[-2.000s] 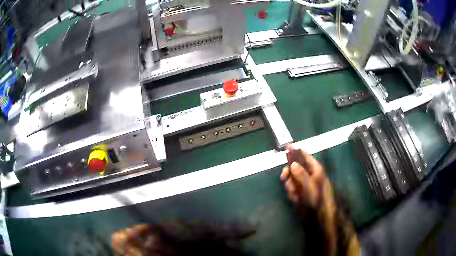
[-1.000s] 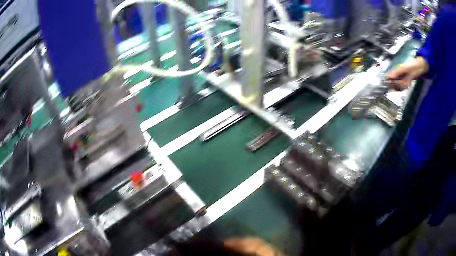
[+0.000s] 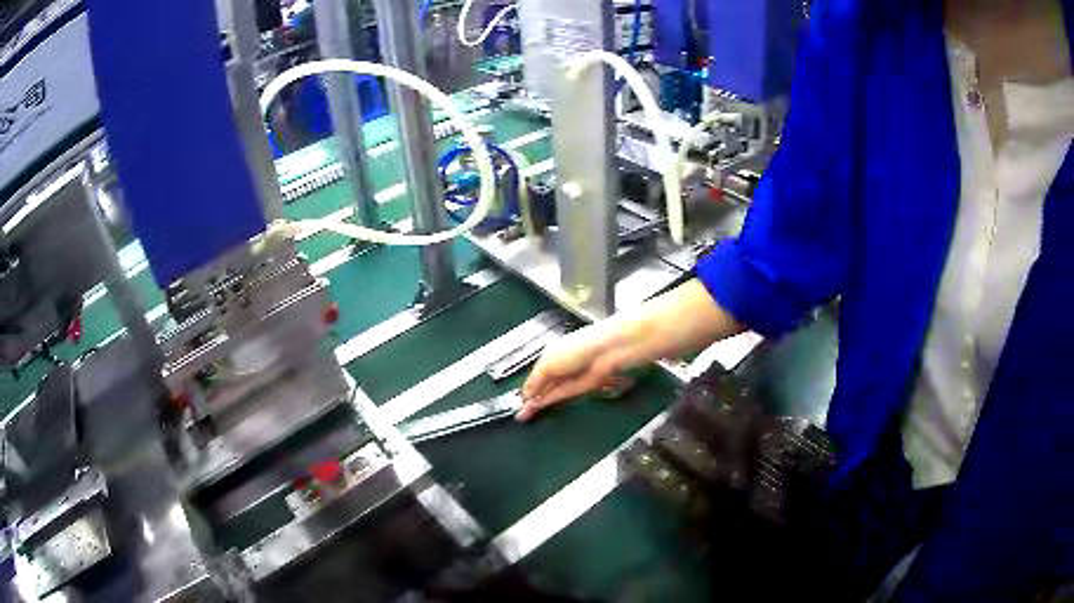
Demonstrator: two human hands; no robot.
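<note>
Neither of my hands can be made out; the bottom of the view is dark. Nearest in front of me is the green belt (image 3: pixel 577 471) with pale rails. A flat, light metal strip (image 3: pixel 462 418) lies across it, its right end at the fingertips of another person's hand (image 3: pixel 571 371). Whether that hand grips it or only touches it is unclear. A second silver strip (image 3: pixel 518 350) lies just behind, partly covered by that hand. Several dark stacked carriers (image 3: pixel 730 442) sit at the right belt edge, dim and blurred.
A person in a blue jacket (image 3: pixel 883 224) stands close at the right, one arm reaching across the belt. A red push button (image 3: pixel 324 474) is on the machine at left. A blue panel (image 3: pixel 177 130), steel posts (image 3: pixel 571 177) and cream tubing (image 3: pixel 389 71) rise behind.
My view has swung right. The other person has come much closer and now reaches over the belt to the strip. My hands, seen earlier at the bottom, no longer show.
</note>
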